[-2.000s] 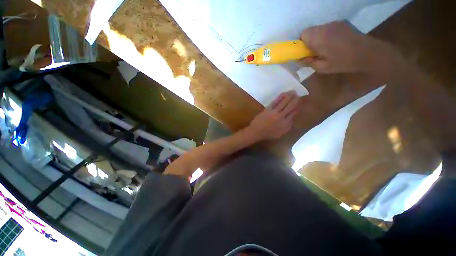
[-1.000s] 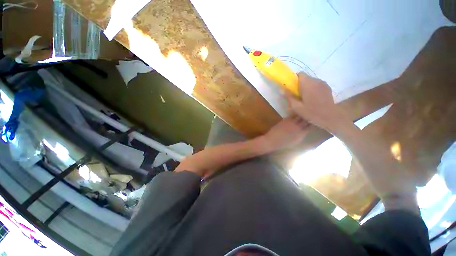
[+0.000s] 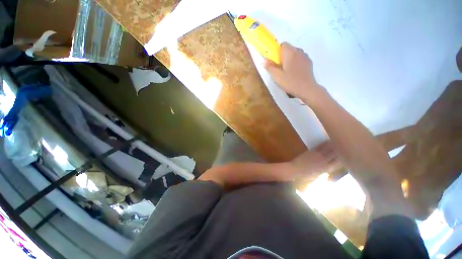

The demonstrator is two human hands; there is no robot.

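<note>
My right hand [image 3: 296, 70] is shut on the rear of a yellow handheld cutter [image 3: 261, 38]. The cutter points up and left, its thin dark tip at the left edge of a large white pattern sheet [image 3: 375, 76] with fine lines. A narrow strip of the sheet [image 3: 304, 119] lies below my right wrist, along the tabletop. My left hand [image 3: 318, 161] is blurred and partly behind my right forearm, near the strip's lower end. Whether its fingers hold the paper cannot be seen.
The stained brown tabletop [image 3: 228, 73] has bright glare patches. A white paper piece [image 3: 169, 25] lies at its upper left. An open cardboard box [image 3: 45, 25], paper scraps [image 3: 147, 78], a dark metal frame [image 3: 55, 187] and blue material [image 3: 25, 103] are at the left. More white paper lies at the right.
My right hand and the cutter have moved up and left along the sheet, with the cutter turned from pointing left to pointing up-left. My left hand has moved right and down. The view has shifted.
</note>
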